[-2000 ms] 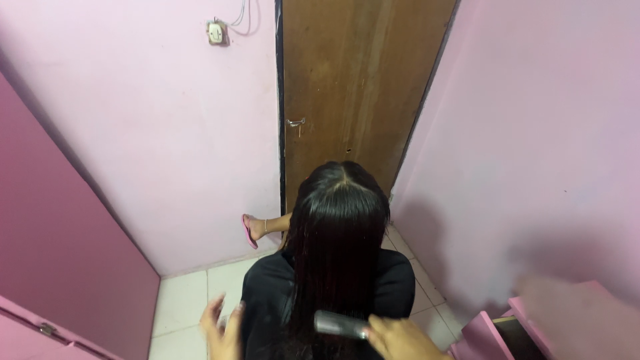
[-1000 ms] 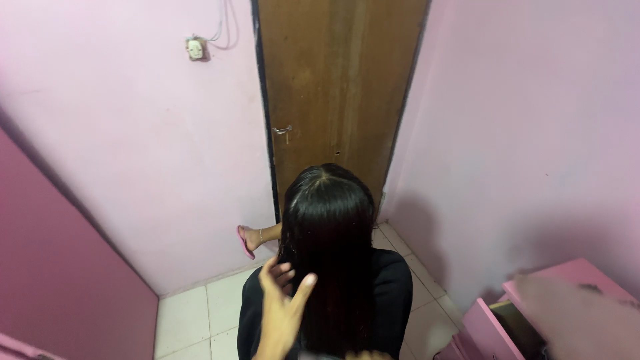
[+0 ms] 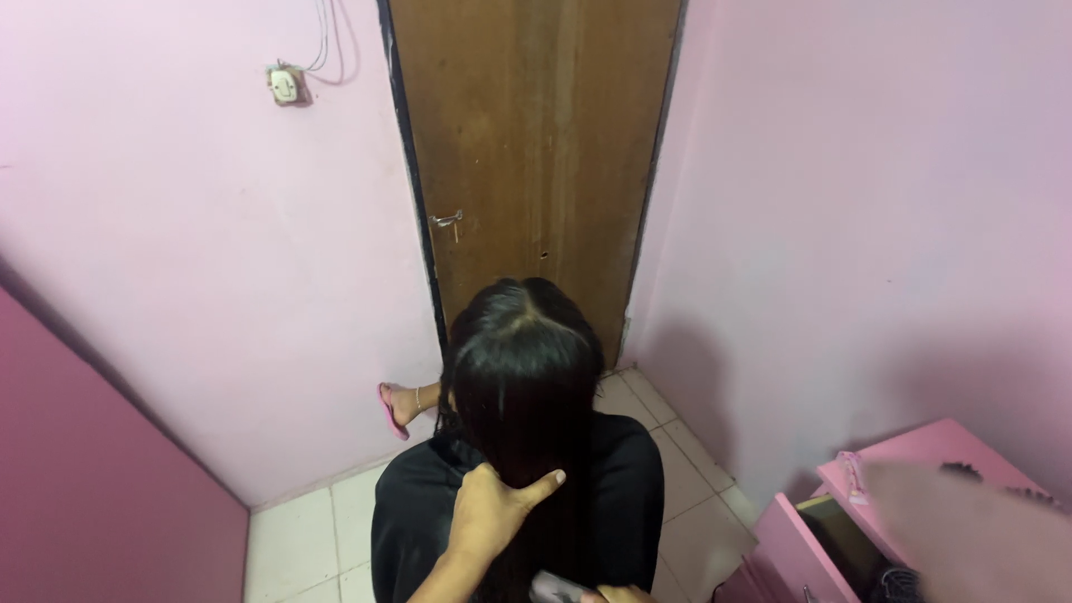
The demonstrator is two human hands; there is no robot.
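Note:
A seated person seen from behind has long dark hair with a parting on the crown, and wears a black cape or top. My left hand grips the hair at the nape, its thumb stretched across toward the right. Lower down, at the bottom edge of the view, my right hand is closed on a hairbrush, which lies against the hair's lower length. Only the fingers of that hand show, and the brush's bristles are hidden.
A brown wooden door stands beyond the person. At the lower right is a pink drawer unit with an open drawer; a blurred shape partly covers it. A pink cabinet panel fills the left. The person's foot in a pink flip-flop sticks out leftward.
My left hand, open beside the hair a second ago, has closed around it at the nape. The hair there is now gathered. Two seconds ago the brush was at the lower hair too.

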